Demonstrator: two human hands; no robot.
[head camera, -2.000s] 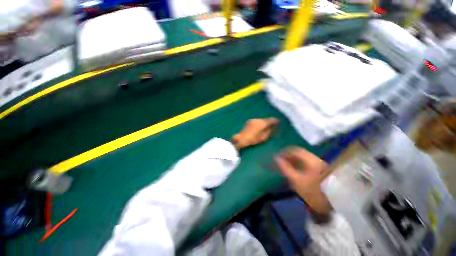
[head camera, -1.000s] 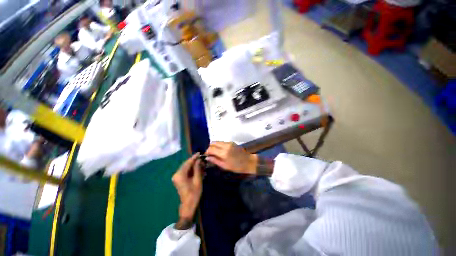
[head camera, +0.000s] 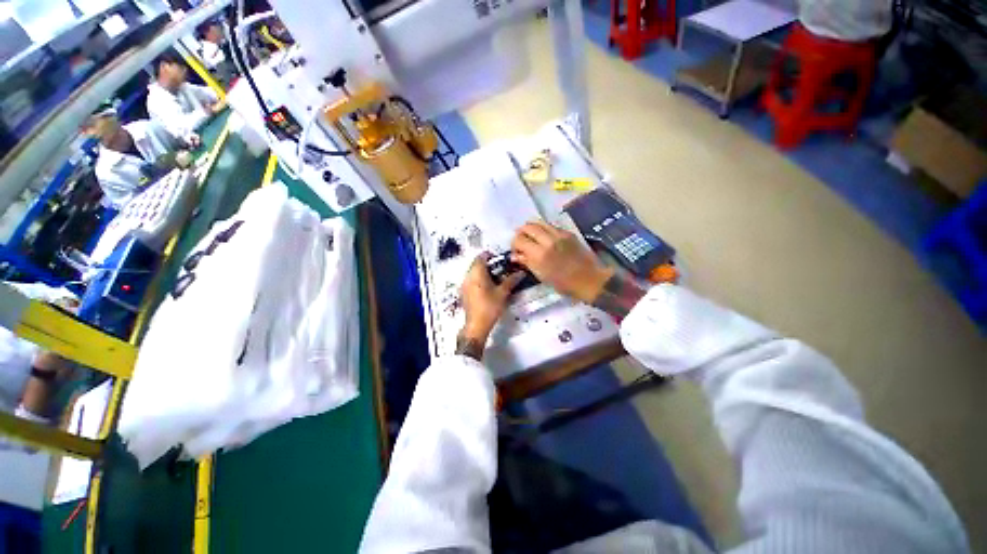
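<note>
My left hand (head camera: 483, 294) and my right hand (head camera: 557, 260) are both over the black fixture (head camera: 524, 284) on the machine's pale bed (head camera: 517, 352). The fingers of both hands cover most of the fixture. Small pale pieces show on it between the fingertips. Whether either hand holds a part is too small and hidden to tell. A loose pile of small black parts (head camera: 448, 249) lies left of my hands, with small silver parts (head camera: 473, 234) beside it.
The amber machine head (head camera: 392, 157) hangs behind the fixture. The dark handset (head camera: 621, 233) lies on the right of the bed. A floppy white stack (head camera: 254, 325) lies on the green belt (head camera: 292, 482) at left. Red stools (head camera: 817, 81) stand on the floor; workers sit at far left.
Both hands have moved from the gap between belt and machine, where they met around a small dark part, onto the fixture. The view has shifted, showing more of the machine head.
</note>
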